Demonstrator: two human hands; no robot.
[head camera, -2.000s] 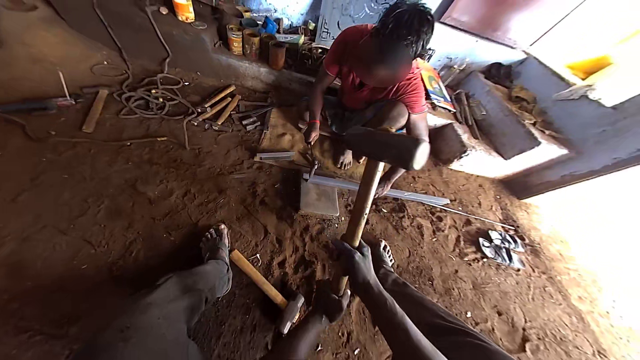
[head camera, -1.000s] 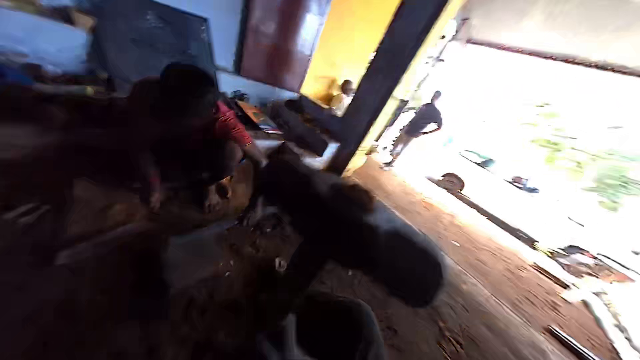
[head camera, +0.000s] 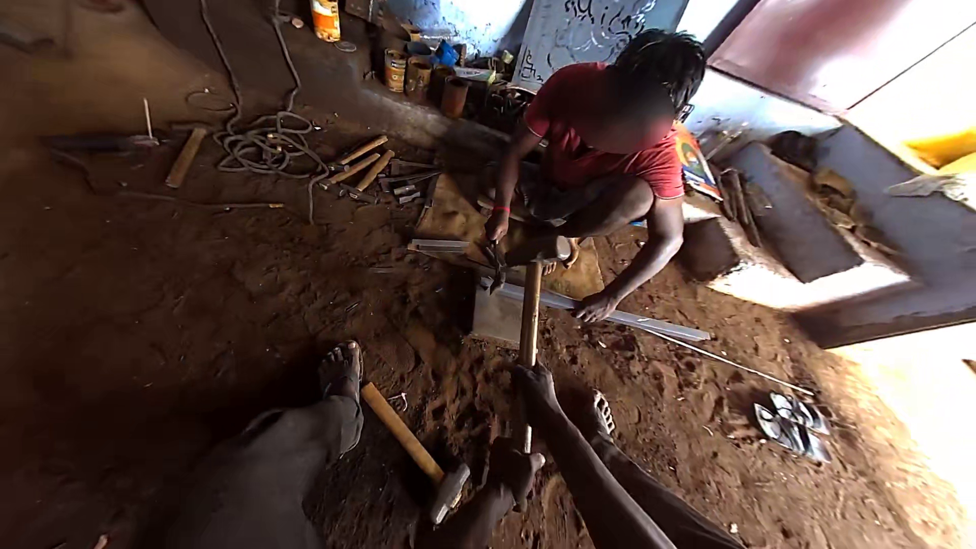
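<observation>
Both my hands grip the wooden handle of a sledgehammer (head camera: 531, 305). My left hand (head camera: 512, 469) is low on the handle, near its end. My right hand (head camera: 537, 393) holds it higher up. The dark hammer head is raised in view, in front of a crouching person in a red shirt (head camera: 564, 114). That person's one hand holds a dark tool, perhaps tongs (head camera: 494, 267), at the end of a long metal bar (head camera: 625, 316). The other hand presses on the bar, which lies across a square metal block (head camera: 496, 316). The exact contact under the tool cannot be told.
A second sledgehammer (head camera: 404, 432) lies between my feet. Several hammers (head camera: 358, 169), a coiled rope (head camera: 271, 145) and a loose wooden handle (head camera: 185, 158) lie at the left. Rusty cans (head camera: 418, 79) stand behind. At the right are sandals (head camera: 793, 427), a thin rod (head camera: 732, 367) and a low wall.
The view swung right a second ago and is back down on the bar and block. The hammer head, large and blurred then, is now smaller and above the block area, still in my hands.
</observation>
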